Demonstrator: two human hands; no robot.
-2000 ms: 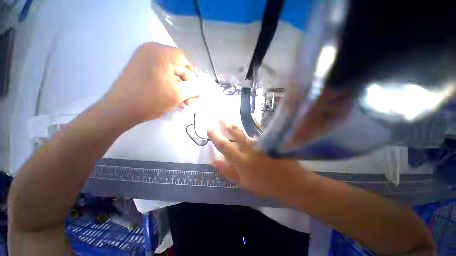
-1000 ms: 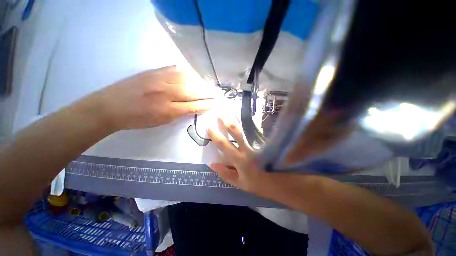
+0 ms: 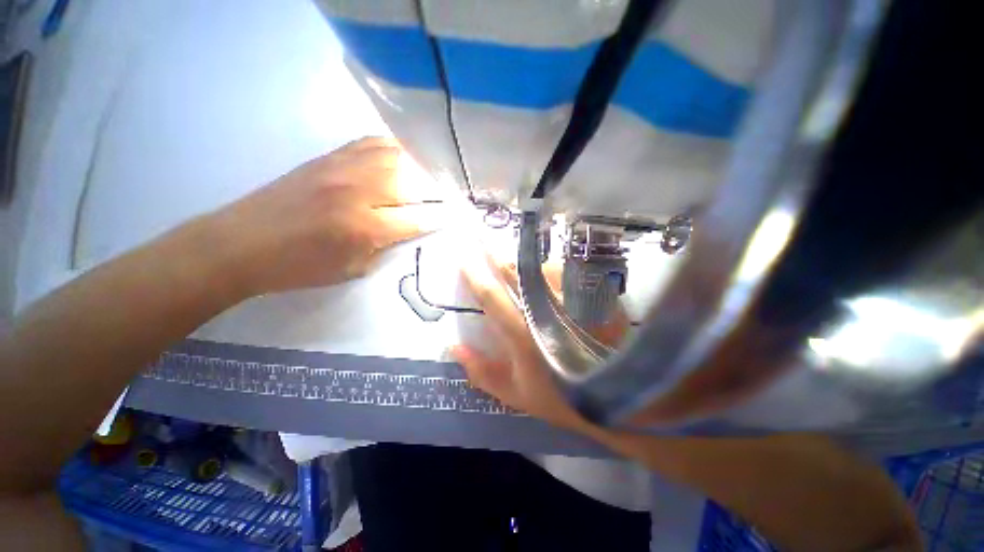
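The white sewing machine head [image 3: 540, 119] with a blue stripe looms at the top. Its presser foot and needle area [image 3: 496, 214] sits in strong glare. My left hand [image 3: 335, 216] lies flat just left of it, fingertips in the glare. My right hand [image 3: 513, 345] is just below and right, fingers pointing up toward the needle, partly behind the curved guard and the shiny chrome part. Any fabric under the fingertips is washed out by the glare, so I cannot tell what either hand holds. A grey cylindrical part [image 3: 593, 289] stands right of the needle.
A grey ruler band [image 3: 324, 383] runs along the front edge of the white table [image 3: 173, 151]. The big chrome curve [image 3: 745, 248] blocks the right side. Below left is a blue basket [image 3: 194, 507] with thread spools [image 3: 208, 468]; another blue basket [image 3: 950, 491] is lower right.
My left hand has come down from a raised, curled pose to lie flat by the needle. The view has shifted, showing more of the machine head and the cylindrical part. My right hand stays close to the needle.
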